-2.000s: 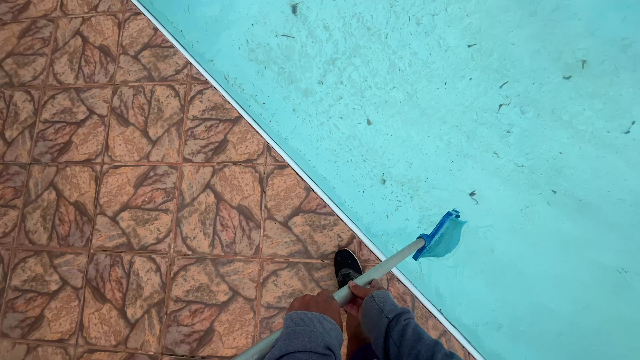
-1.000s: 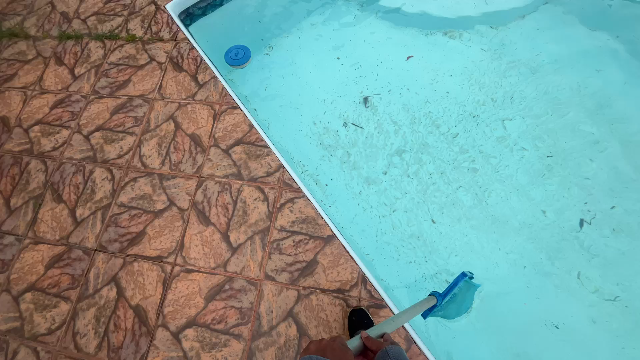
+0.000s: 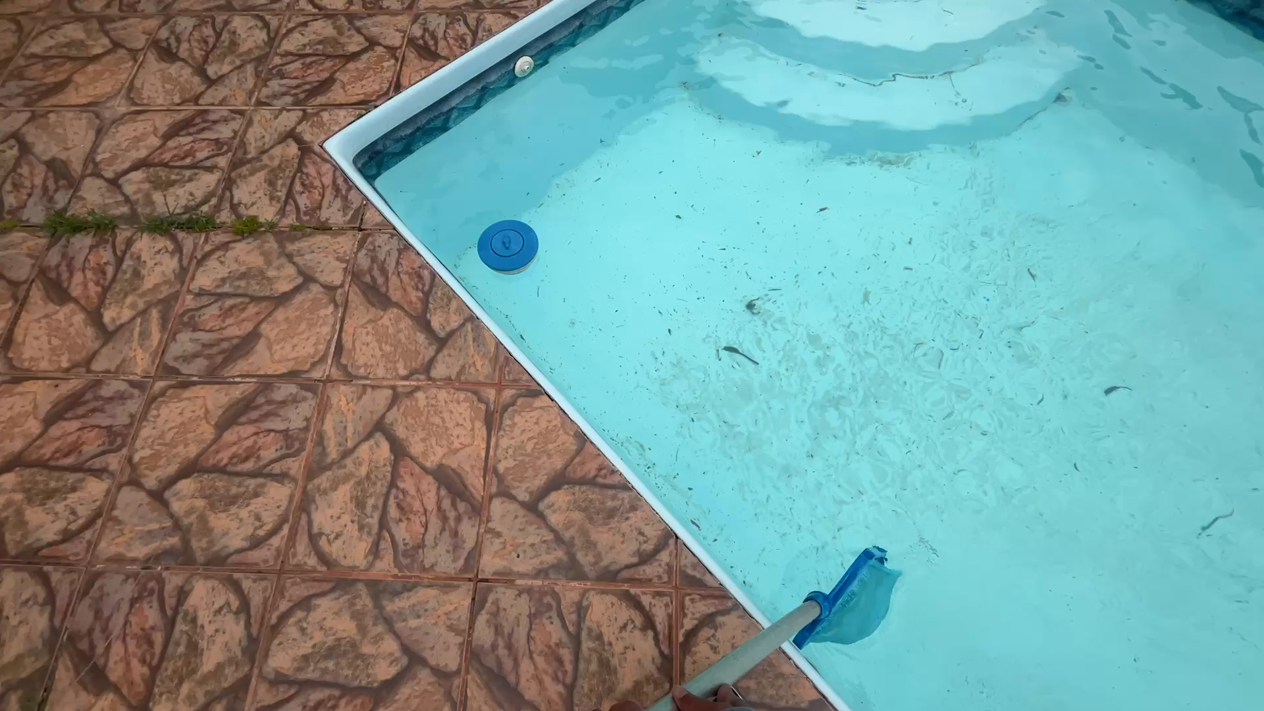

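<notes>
A pool leaf skimmer with a blue frame and mesh net (image 3: 851, 600) lies at the pool's edge, its net in or at the water. Its pale pole (image 3: 750, 652) crosses the white pool rim and runs down to the bottom edge of the view. My right hand (image 3: 713, 699) grips the pole there, with only some fingers showing. Just left of it, a sliver of my left hand (image 3: 624, 706) shows against the pole; the rest is out of view.
A round blue floating dispenser (image 3: 508, 246) sits near the pool corner. The white pool rim (image 3: 583, 420) borders stone-patterned tiles (image 3: 395, 474). Dark leaf bits (image 3: 739, 355) dot the pool. A round white wall fitting (image 3: 523, 66) and pale curved steps (image 3: 889, 89) are farther off.
The view has swung up toward the pool's far corner, bringing in the dispenser and steps. My hands, both seen on the pole earlier, are now mostly below the view, and the shoe is out of sight.
</notes>
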